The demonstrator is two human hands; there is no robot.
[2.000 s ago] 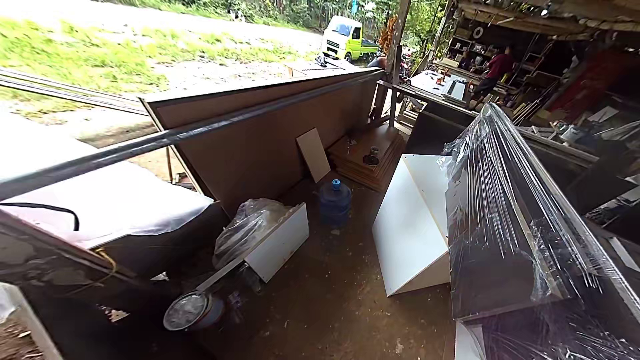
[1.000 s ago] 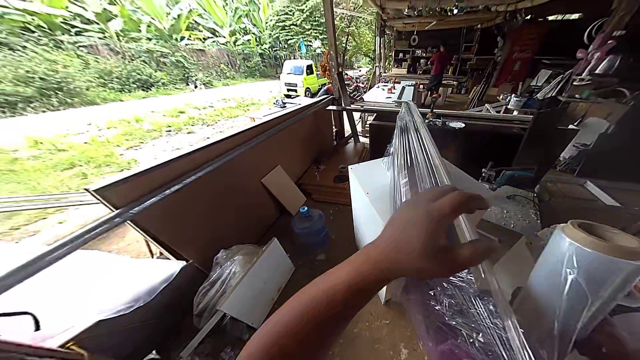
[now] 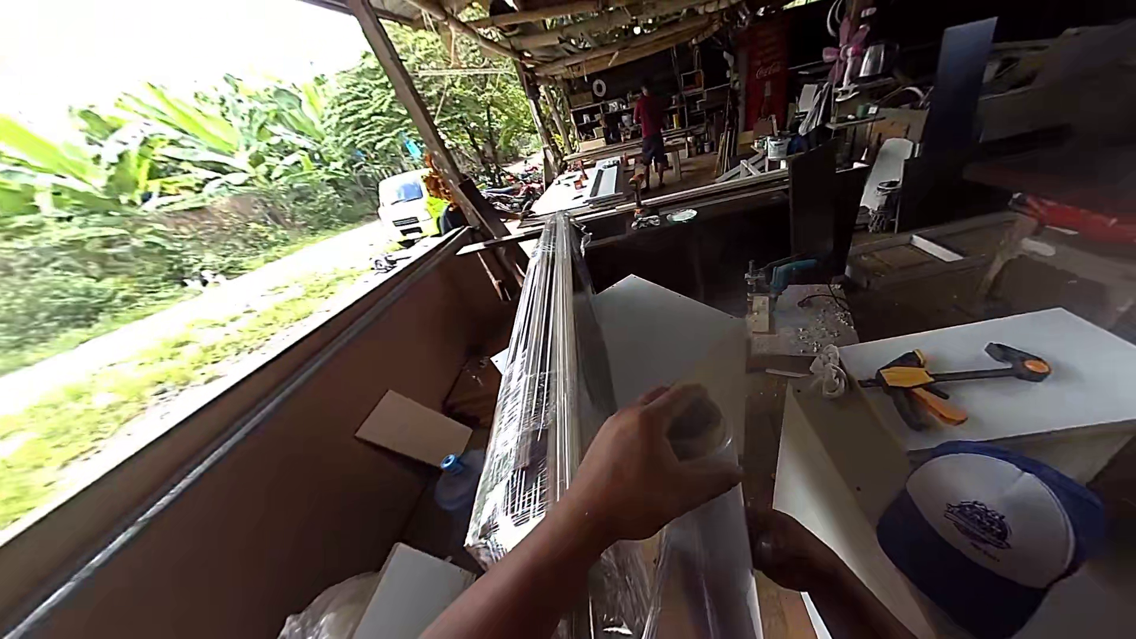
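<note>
A roll of clear stretch film (image 3: 710,524) stands upright between my two hands. My left hand (image 3: 643,475) is curled at the top end of the roll, with fingers and thumb around its rim. Lower down on the right side, my right hand (image 3: 785,546) rests against the roll, partly hidden behind it. Just left of the roll runs the edge of a panel bundle wrapped in stretch film (image 3: 541,355). Behind it stands a white panel (image 3: 657,328).
A bar clamp (image 3: 954,377) lies on a white cabinet panel (image 3: 1092,355) at right. Nearer is a blue and white cap (image 3: 985,532). A blue water jug (image 3: 457,484) stands at left beside a brown board wall (image 3: 293,470). A person (image 3: 650,133) stands far back.
The view has swung to the right. My left hand, over the wrapped bundle a second ago, is now at the film roll, and my right hand has come into view.
</note>
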